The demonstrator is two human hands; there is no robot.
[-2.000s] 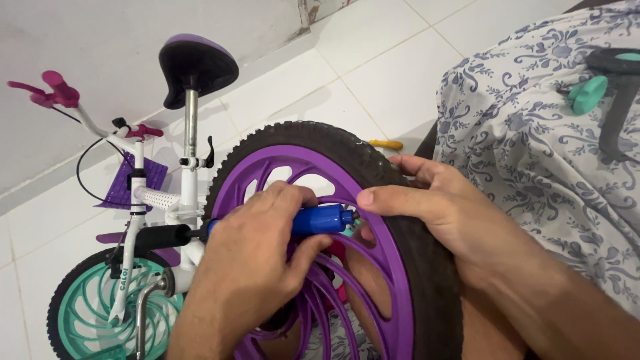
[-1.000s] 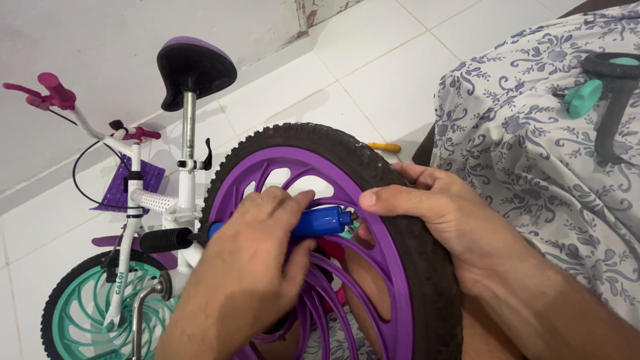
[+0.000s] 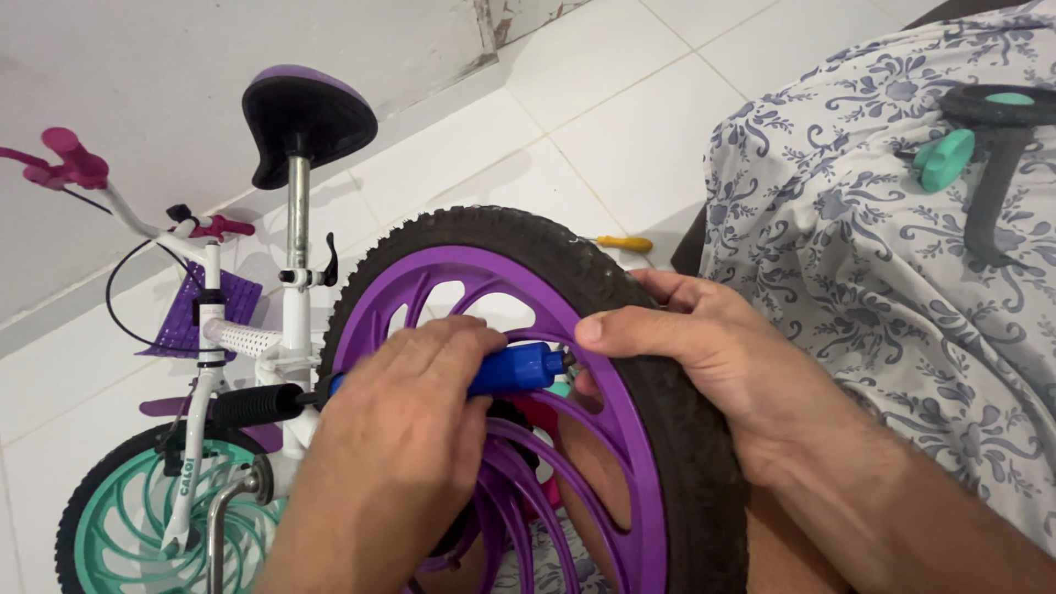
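A purple bicycle wheel [image 3: 462, 257] with a black knobby tire [image 3: 685, 445] stands in front of me. My left hand [image 3: 412, 396] is wrapped around the blue barrel of a hand pump [image 3: 516, 369], whose black ribbed handle [image 3: 257, 405] sticks out to the left. The pump's tip meets the valve area at the inner side of the rim; my fingers and the rim partly hide the joint. My right hand [image 3: 701, 346] grips the rim and tire beside that tip, thumb on the purple rim, fingers behind.
Behind the wheel, a white bicycle frame [image 3: 294, 330] carries a black saddle [image 3: 309, 120], a purple basket [image 3: 206, 309] and a teal front wheel [image 3: 99, 528]. A yellow-handled screwdriver [image 3: 624, 243] lies on the tiles. On the patterned cloth [image 3: 825, 247] at right rests a training wheel with its bracket [image 3: 1002, 190] and a teal knob [image 3: 943, 161].
The black pump handle sits slightly further from the blue barrel than it did a second ago, with some rod showing. Both hands keep about the same hold.
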